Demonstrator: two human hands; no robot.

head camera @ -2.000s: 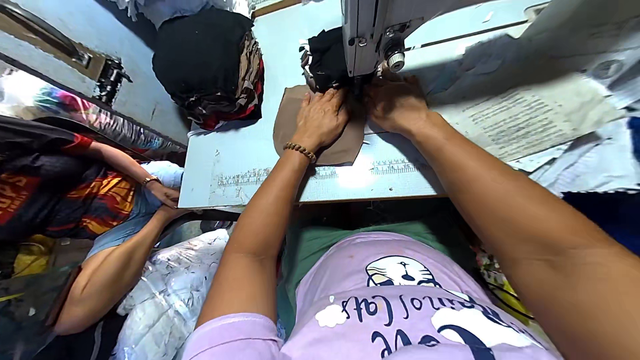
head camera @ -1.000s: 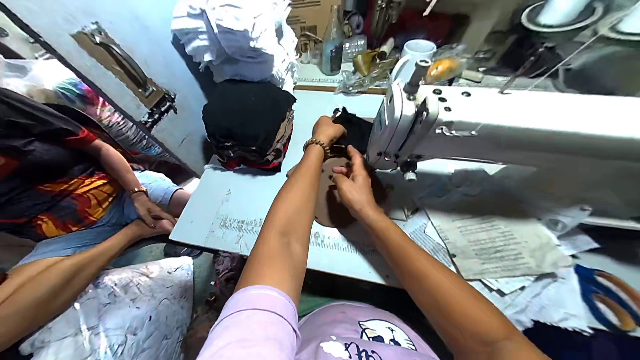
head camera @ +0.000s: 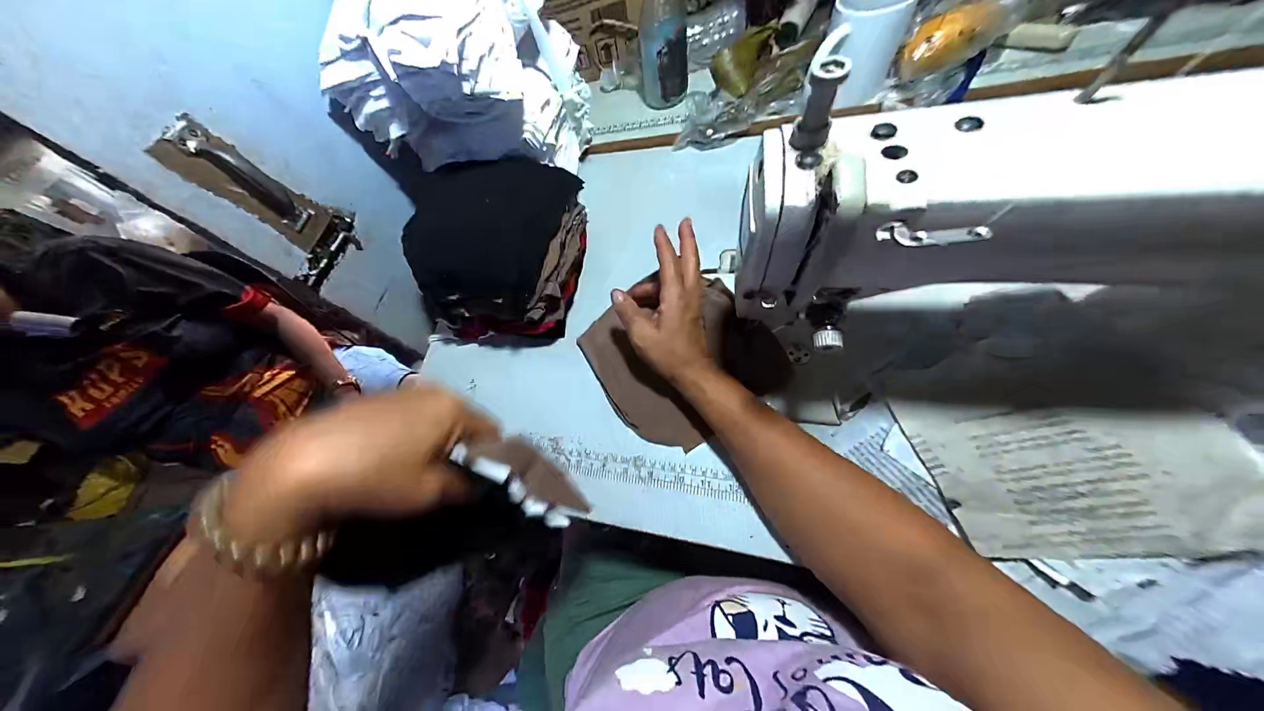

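Note:
My left hand [head camera: 365, 454], blurred and wearing a beaded bracelet, is off the table's left front edge, gripping a black and brown fabric piece [head camera: 528, 474] with white bits along its edge. Brown fabric pieces [head camera: 642, 385] lie on the sewing table, left of the sewing machine's [head camera: 987, 217] head. My right hand [head camera: 671, 316] rests over them, its fingers spread and pointing away; whether it pinches any cloth is hard to tell. The needle area is partly hidden behind the machine head.
A stack of black, brown and red fabric [head camera: 494, 247] stands at the table's left, with white cloth [head camera: 444, 79] behind. A glass bottle [head camera: 664, 54] and a white mug [head camera: 874, 44] are at the back. Printed paper [head camera: 1066, 474] lies at the right. A co-worker [head camera: 178, 346] sits at left.
My left hand has moved from beside the machine head to the left, off the table, with dark fabric in it. My right hand stays near the machine over the brown fabric.

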